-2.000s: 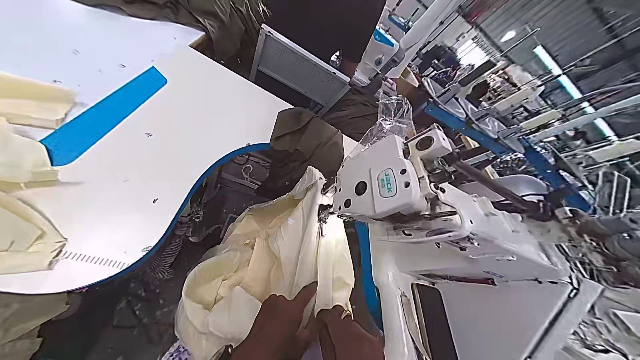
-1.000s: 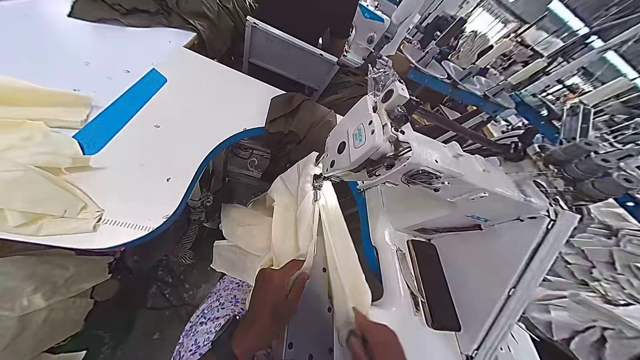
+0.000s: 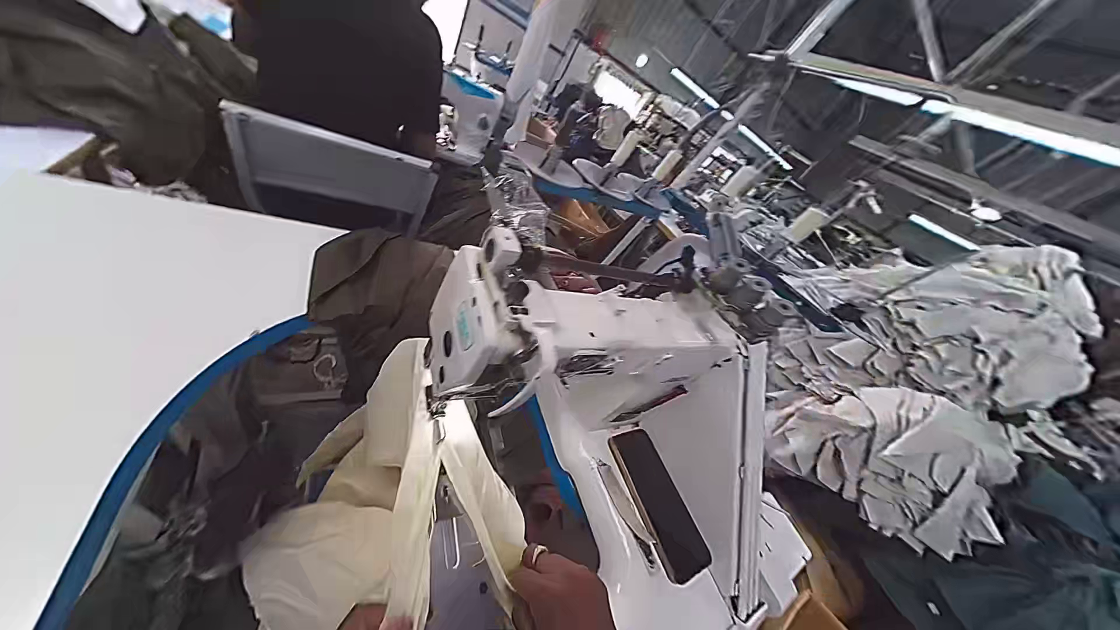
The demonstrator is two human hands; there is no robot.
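Observation:
A pale yellow cloth [image 3: 350,525] runs up to the needle area of a white sewing machine [image 3: 472,324], split there into two strips. At the bottom edge my left hand [image 3: 376,617] grips the left strip; only its fingers show. My right hand [image 3: 560,588], with a ring on one finger, pinches the lower end of the right strip [image 3: 481,499]. Between the strips the machine's narrow metal bed [image 3: 459,560] shows. The cloth's left part hangs in loose folds beside the bed.
A white table [image 3: 157,332] with a blue edge stands at the left. A phone [image 3: 661,503] lies on the machine's base. Dark cloth [image 3: 376,289] rests behind the machine head. Light cloth piles [image 3: 910,437] stand at the right. A person in dark clothes [image 3: 341,70] is at the back left.
The view has swung up and to the right. The cloth, bunched together two seconds ago, now hangs as two separate strips, with my hands farther apart.

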